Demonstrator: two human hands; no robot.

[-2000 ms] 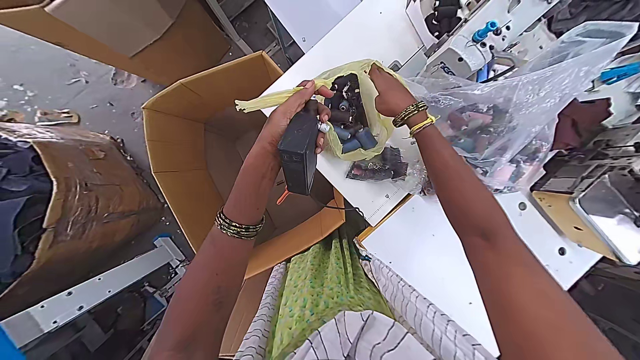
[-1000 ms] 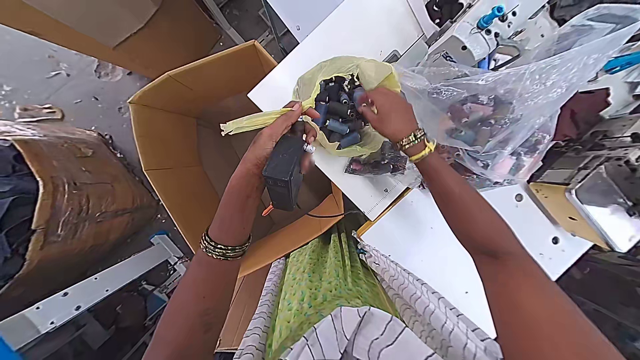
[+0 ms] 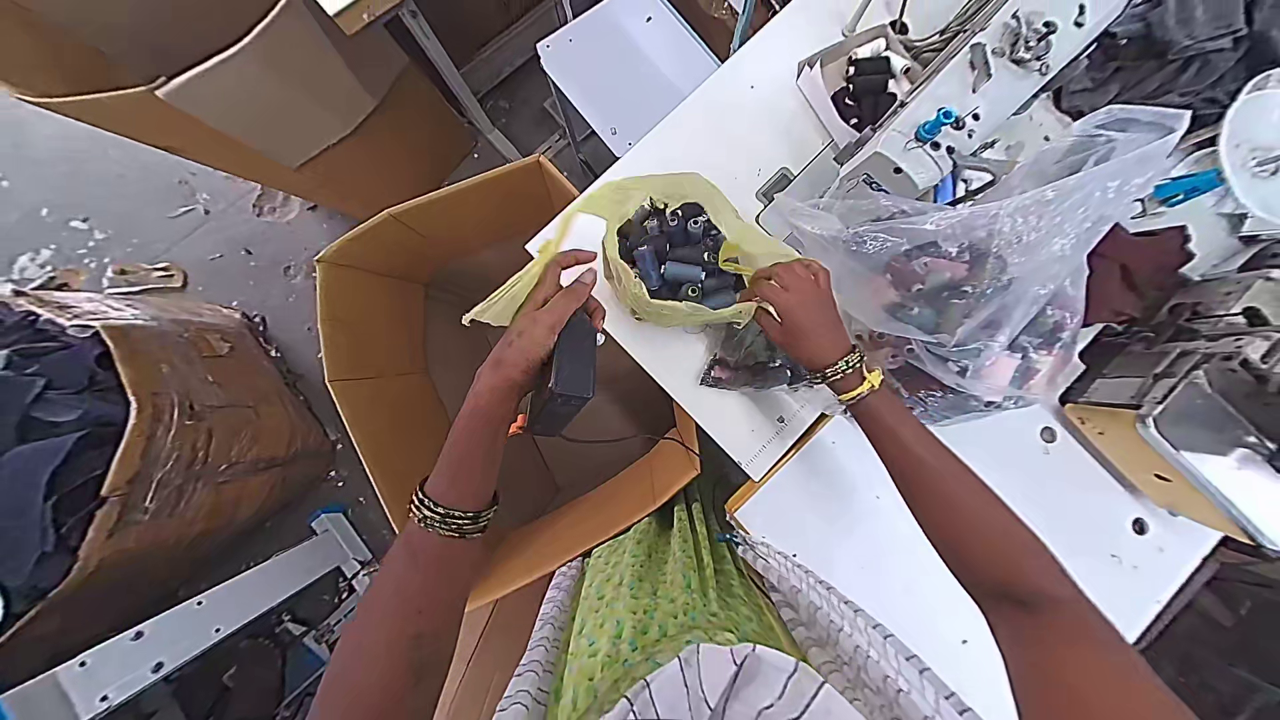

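A yellow plastic bag (image 3: pixel 668 313) lies open on the white table (image 3: pixel 745 110), with several dark and blue thread spools (image 3: pixel 684 271) inside. My right hand (image 3: pixel 798 308) pinches the bag's right rim, its fingers closed on the plastic. My left hand (image 3: pixel 548 318) is at the bag's left, above an open cardboard box, with a black box-shaped device (image 3: pixel 568 375) in its grasp; a cable and an orange tip show on the device. The bag's yellow end (image 3: pixel 505 298) hangs by the left fingers. Below the bag lies a small clear packet (image 3: pixel 745 360) of dark items, partly behind my right hand.
The open cardboard box (image 3: pixel 375 330) stands left of the table. A large clear plastic bag (image 3: pixel 1000 340) of spools lies on the right, near a sewing machine (image 3: pixel 905 165). A small carton of spools (image 3: pixel 822 95) is behind. Another carton (image 3: pixel 200 400) holds dark cloth at left.
My right hand has moved from the spools inside the yellow bag to its right rim. The bag's mouth is spread wider than two seconds ago. The black device remains in my left hand.
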